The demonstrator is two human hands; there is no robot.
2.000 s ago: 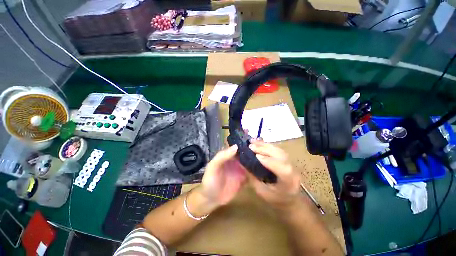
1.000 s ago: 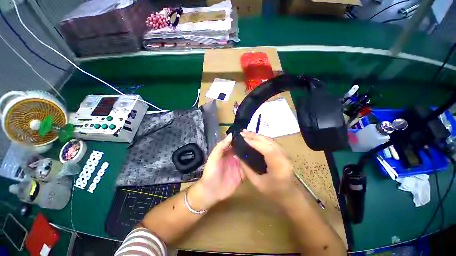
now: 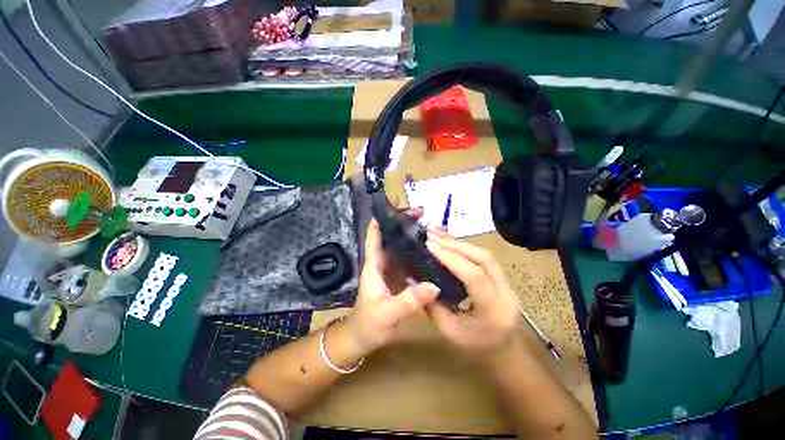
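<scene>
Black over-ear headphones [image 3: 542, 202] are held up above the cardboard work sheet [image 3: 379, 395], with the headband arched towards the back and one cushioned cup at the right. My left hand [image 3: 387, 292] and my right hand [image 3: 473, 288] both grip the other cup, my left on its left side and my right on its right side. The fingers partly hide this cup. A loose black ear cushion [image 3: 325, 267] lies on the dark patterned bag [image 3: 258, 275] to the left of my hands.
A white test box [image 3: 185, 196] and a fan [image 3: 58, 206] stand at the left. A black gridded mat [image 3: 245, 357] lies partly under the bag. Paper [image 3: 469, 202] and a red tray [image 3: 448, 119] lie behind. A dark bottle [image 3: 612, 331] and a blue tool tray [image 3: 732, 288] are at the right.
The headphones have turned and risen, so the headband now arches higher and the far cup's cushion shows. Both hands have shifted their hold on the near cup. The loose cushion has not moved.
</scene>
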